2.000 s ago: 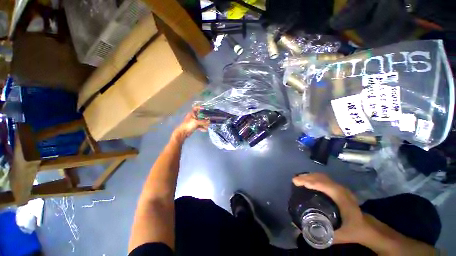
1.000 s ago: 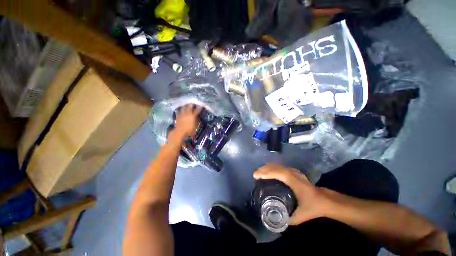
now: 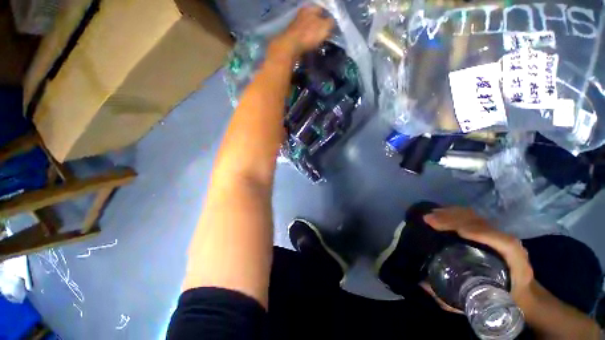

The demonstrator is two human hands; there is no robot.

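Observation:
A clear plastic bag (image 3: 363,63) stands open on the floor in front of me, with several dark, shiny thread spools (image 3: 323,113) inside, some with green ends. My left hand (image 3: 308,30) is at the far side of the bag, above the spools. Its fingers are curled on the thin plastic at the bag's mouth; fingertip detail is blurred. My right hand (image 3: 487,242) is wrapped around a dark drinking bottle (image 3: 464,269) low at the right, its clear ribbed end pointing toward me. The bottle hides part of the fingers.
A large printed plastic bag (image 3: 431,80) with white labels lies at the right. Dark and pale spools (image 3: 464,161) and crumpled plastic lie below it. A brown carton (image 3: 126,80) stands at the left, above a wooden frame (image 3: 73,189). White thread scraps and my shoes are on the floor.
My left hand has moved from among the spools to the bag's far edge. More spools show. My right hand still holds the bottle, now farther right in view.

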